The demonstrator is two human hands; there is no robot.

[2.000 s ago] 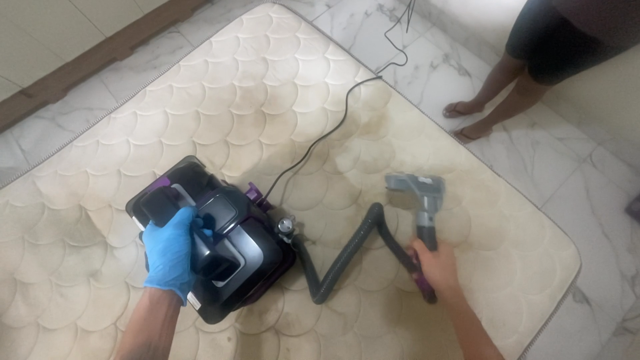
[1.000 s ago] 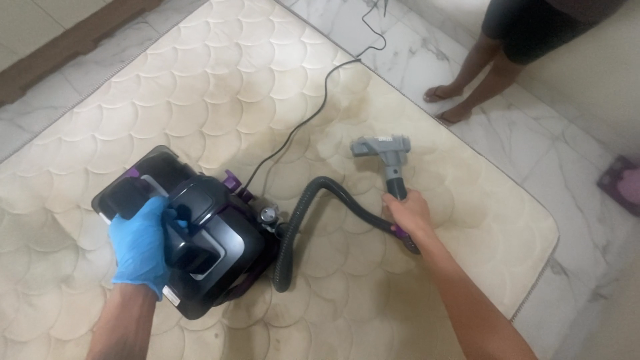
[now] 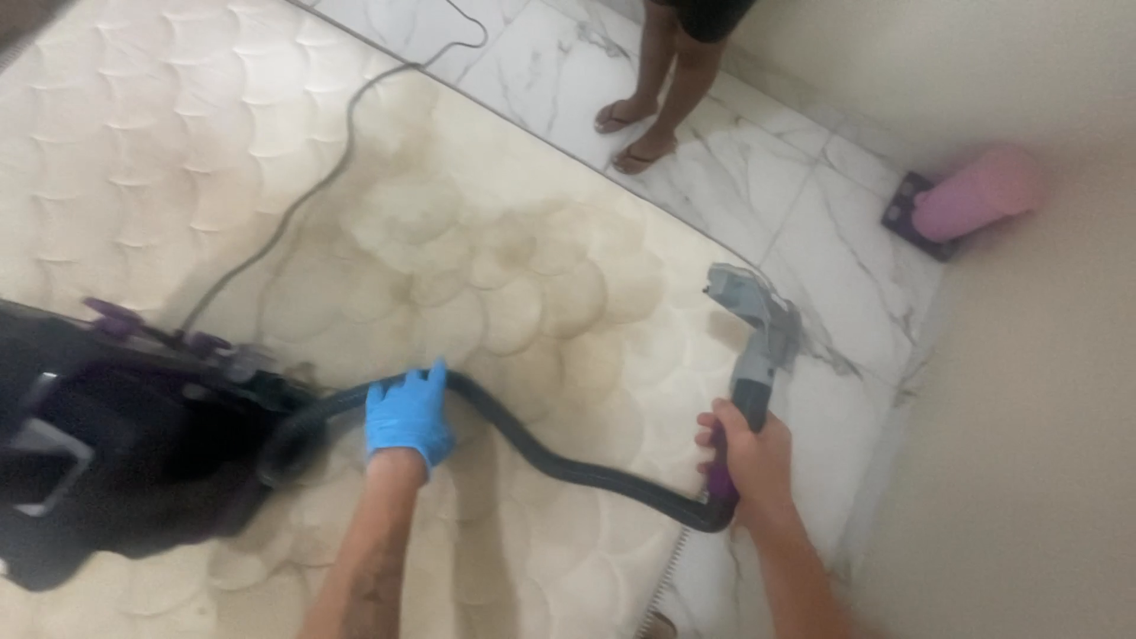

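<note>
My left hand (image 3: 410,422), in a blue glove, lies on the ribbed dark hose (image 3: 577,470), its fingers over the hose. My bare right hand (image 3: 750,453) grips the black and purple handle of a grey upholstery nozzle (image 3: 754,319), which is held at the mattress's far right edge. The hose runs from the handle to a dark carpet-and-upholstery cleaning machine (image 3: 133,444) with purple parts, standing on the mattress at left. Brownish stains (image 3: 532,275) mark the quilted, cream mattress (image 3: 133,177) between the machine and the nozzle.
A thin black cord (image 3: 351,133) runs from the machine over the mattress edge to the marble-look floor (image 3: 816,240). Another person's legs (image 3: 679,80), in flip-flops, stand beside the mattress. A pink object (image 3: 976,195) on a dark base is at right, near the wall (image 3: 1021,399).
My left hand has left the machine and is now on the hose. My right hand has carried the nozzle toward the mattress's right edge, and the hose is more stretched out. The view has shifted right.
</note>
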